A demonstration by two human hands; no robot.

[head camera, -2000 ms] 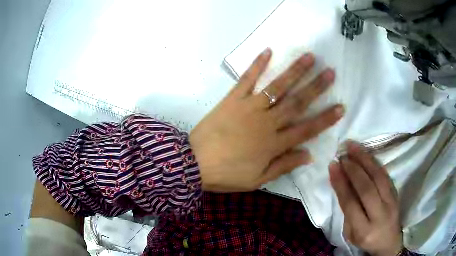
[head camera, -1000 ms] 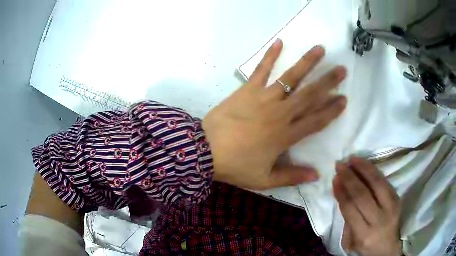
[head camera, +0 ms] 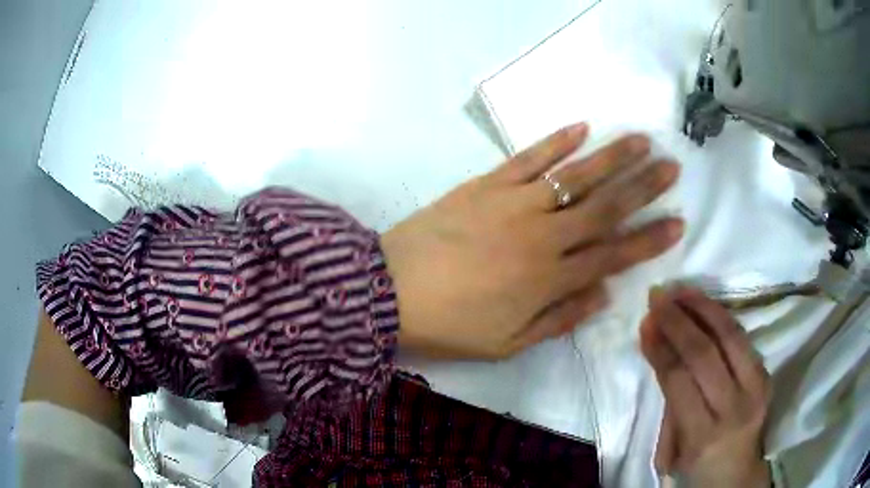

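The white garment (head camera: 735, 200) lies on the machine table from the upper middle to the lower right, its pointed, dark-stitched corner left of the needle area. My left hand (head camera: 506, 248), wearing a ring, lies palm down on the garment with fingers partly spread, gripping nothing. My right hand (head camera: 711, 381) is at the lower right, its fingertips together on the garment at the left end of a ridged seam (head camera: 763, 294). The cloth under these fingertips is hidden. The presser foot area (head camera: 844, 250) is at the right, above the seam's right end; the needle cannot be made out.
The machine head (head camera: 801, 67) fills the upper right, with thread guides (head camera: 706, 119) hanging low over the garment. The white table (head camera: 258, 95) has printed ruler marks near its front left edge. White cloth (head camera: 196, 443) shows at the lower left, beside dark red checked clothing (head camera: 429, 438).
The stitched corner has shifted right and slightly up in view, and the machine head sits lower. My left hand has shifted right over the garment. My right fingertips remain at the seam.
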